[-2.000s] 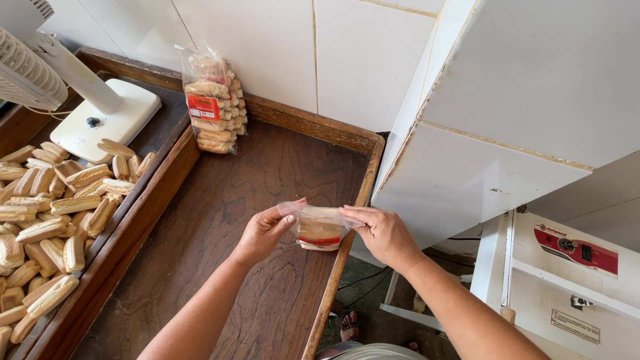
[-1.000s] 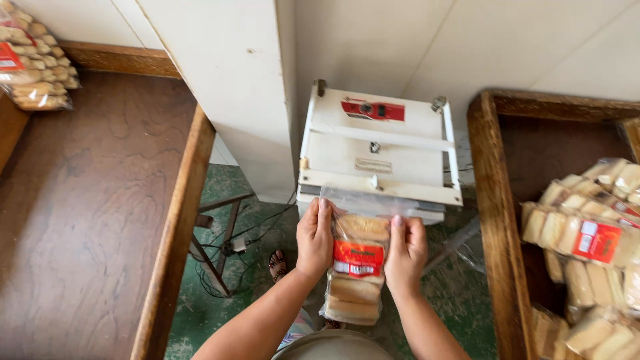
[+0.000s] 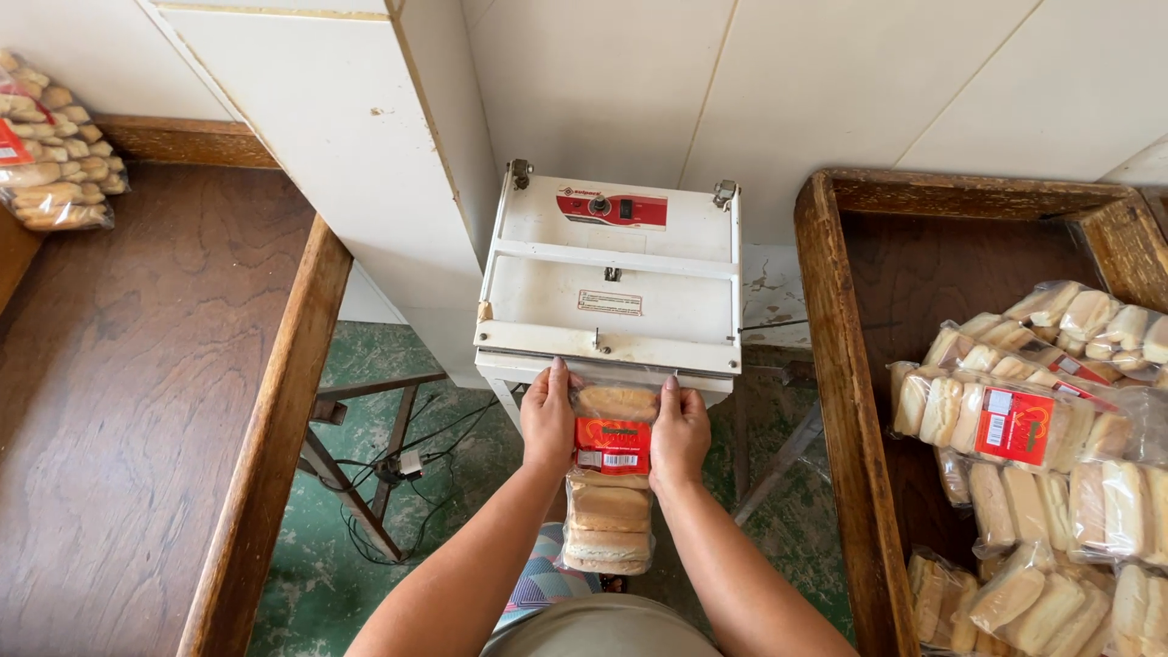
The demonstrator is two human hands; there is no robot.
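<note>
A clear plastic bag of ladyfinger-like biscuits (image 3: 610,520) with a red label hangs upright between my hands. My left hand (image 3: 549,420) pinches its upper left edge, and my right hand (image 3: 678,433) pinches the upper right edge. The bag's top edge lies at the front slot of a white bag sealing machine (image 3: 607,283), under its front bar (image 3: 547,341). Whether the bar presses on the plastic I cannot tell. The machine has a red control panel (image 3: 611,208) with a knob and a switch.
A wooden tray table (image 3: 137,365) stands at left with bagged biscuits (image 3: 59,155) at its back. At right, another wooden tray (image 3: 844,411) holds several filled bags (image 3: 1077,424). A white tiled pillar (image 3: 310,119) rises left of the machine. Cables (image 3: 429,465) lie below.
The view has swung right from the left table to the sealing machine. My hands have brought the bag from over that table's edge to the machine, its top edge now at the front slot.
</note>
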